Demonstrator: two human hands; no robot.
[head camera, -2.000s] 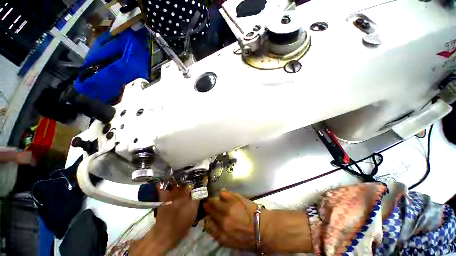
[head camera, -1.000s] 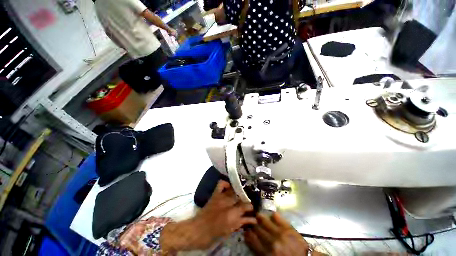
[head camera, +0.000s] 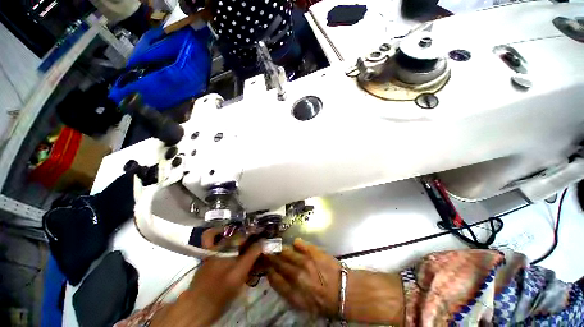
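Observation:
The white sewing machine (head camera: 358, 134) crosses the view, with its needle area (head camera: 266, 220) lit yellowish-white at the lower middle. A dark fabric workpiece (head camera: 200, 236) shows only in small parts behind the white curved guard (head camera: 170, 235) and between my fingers. My left hand (head camera: 221, 281) pinches the fabric just in front of the presser foot, partly behind the guard. My right hand (head camera: 304, 278), with a bracelet at the wrist, lies beside it with fingers touching the fabric edge. A small white piece (head camera: 271, 245) sits at the fingertips. Most of the fabric is hidden.
Black fabric pieces (head camera: 105, 290) lie on the white table left of the machine. A red and black tool (head camera: 448, 205) and a black cable lie under the arm at right. Beyond are a blue bin (head camera: 170, 67), a red container (head camera: 59, 156) and a person in polka dots (head camera: 253, 29).
The view has swung left and right between frames, shifting the machine in the picture. Both hands remain at the needle area; the person in the light top is now mostly cut off at the upper edge.

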